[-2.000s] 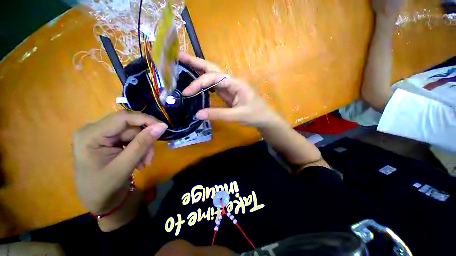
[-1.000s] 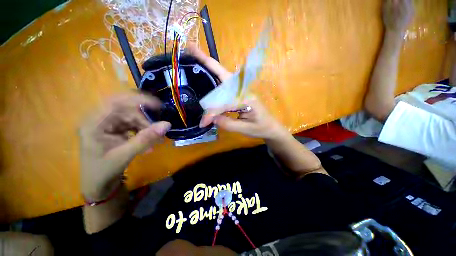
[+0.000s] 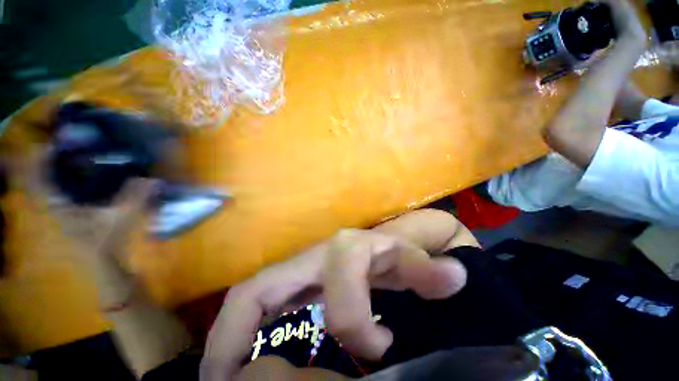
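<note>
The black round camera housing (image 3: 100,156) is at the left of the view, over the orange bench top, and strongly blurred. A pale, silvery bracket-like piece (image 3: 186,213) shows at its lower right. My left hand (image 3: 115,231) is blurred and holds the housing from its near side. The wires inside cannot be made out. My right hand (image 3: 339,279) is raised close to the camera in front of my shirt, fingers spread and bent, with nothing seen in it.
A tangle of white leads (image 3: 223,63) lies on clear plastic at the bench's far edge, beside a dark green surface (image 3: 93,33). At the upper right, a neighbour's hand touches a grey-and-black camera unit (image 3: 569,41). The neighbour's arm (image 3: 581,123) rests over the bench edge.
The housing has moved left with my left hand. My right hand has left the housing and come back towards me. The pale strip it held is gone from it. A camera unit now shows at upper right.
</note>
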